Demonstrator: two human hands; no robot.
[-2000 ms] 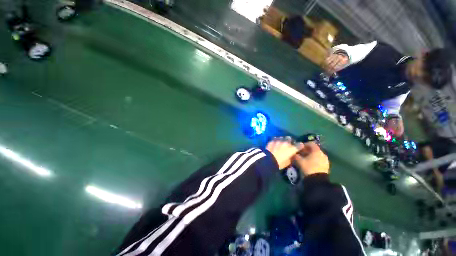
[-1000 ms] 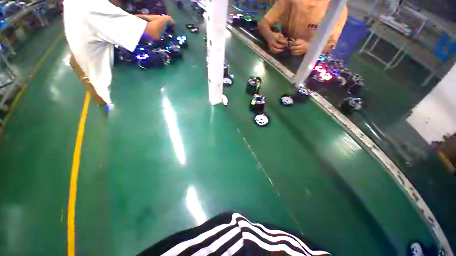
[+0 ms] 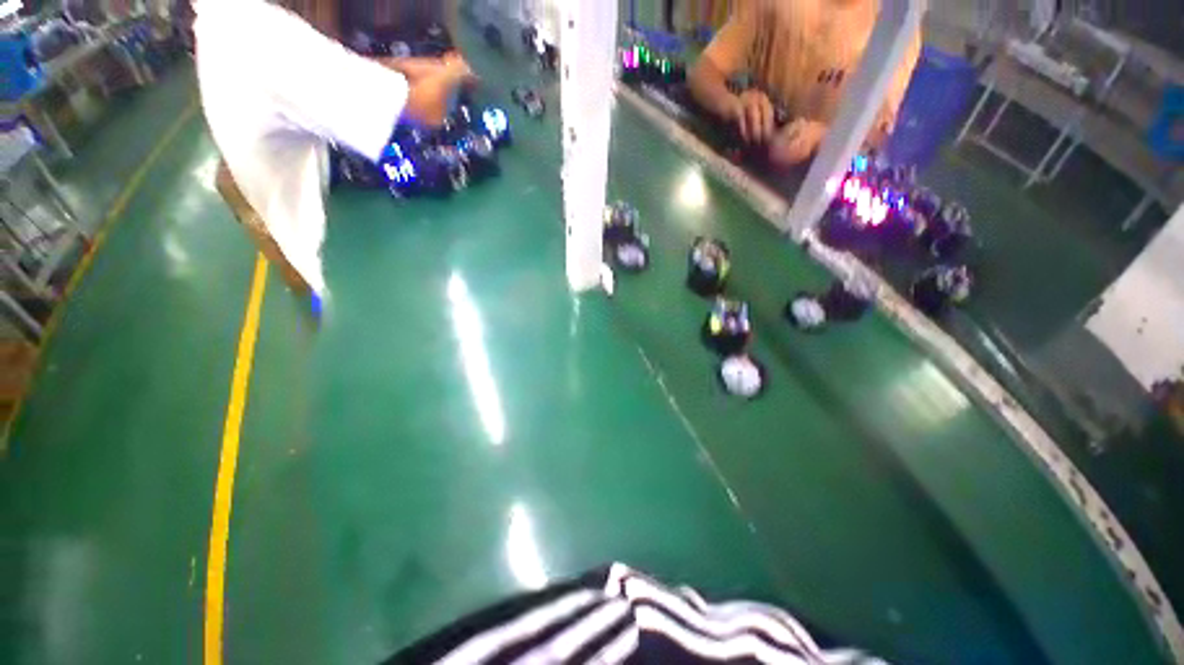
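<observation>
Neither of my hands is in the picture; only my black sleeve with white stripes shows at the bottom edge. Nearest in front of me, a wheeled toy unit lies on the green belt, with its pale-hubbed wheel towards me. Another dark unit lies just beyond it. A further unit with a pale wheel lies to the right, by the pale rail. More units lie beside the white post.
A white post and a slanted post stand ahead. A person in white reaches over glowing units at left. A person in orange is beyond the pale rail, near pink-lit units. A yellow line runs left.
Since two seconds ago the view has swung left and my hands have left it. Over the last second the units on the belt appear lower and nearer; the lower-right wheel has gone from view.
</observation>
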